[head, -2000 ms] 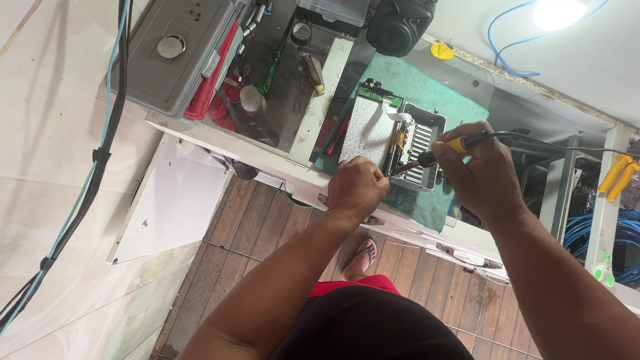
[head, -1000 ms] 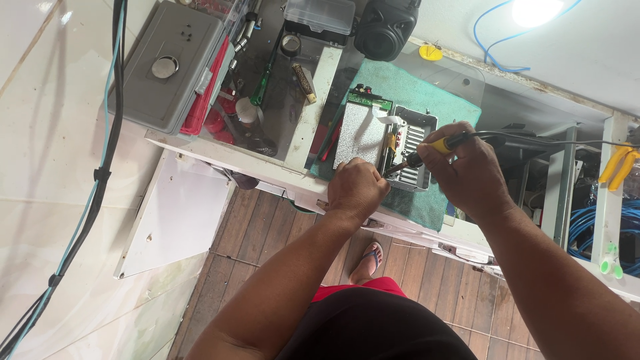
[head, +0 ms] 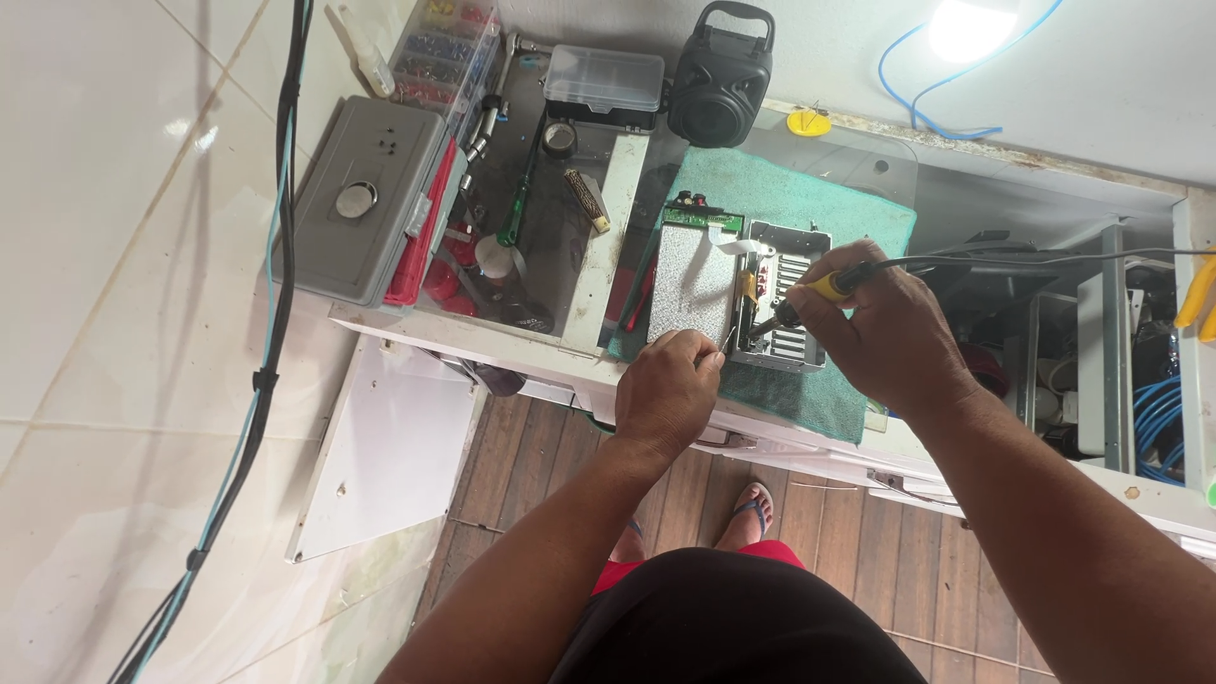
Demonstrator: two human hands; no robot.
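My right hand (head: 879,332) grips a soldering iron (head: 828,288) by its yellow and black handle, its cable running off to the right. The tip reaches into the near-left part of an open electronic device housing (head: 819,355) with slotted vents. My left hand (head: 670,389) has thumb and forefinger pinched at the near edge of the device; a thin piece shows at the fingertips, too small to name. Left of the housing lies a silvery textured panel (head: 692,285) with a green circuit board (head: 714,220) at its far end. A white ribbon cable (head: 741,247) joins the two. All rest on a teal cloth (head: 788,180).
A grey toolbox (head: 366,199), a green screwdriver (head: 518,209), a roll of tape (head: 560,139) and a patterned-handle pocketknife (head: 589,201) are at the left. Behind stand a clear-lidded case (head: 605,81) and a black speaker (head: 720,85). Blue cable (head: 1157,418) lies coiled at right.
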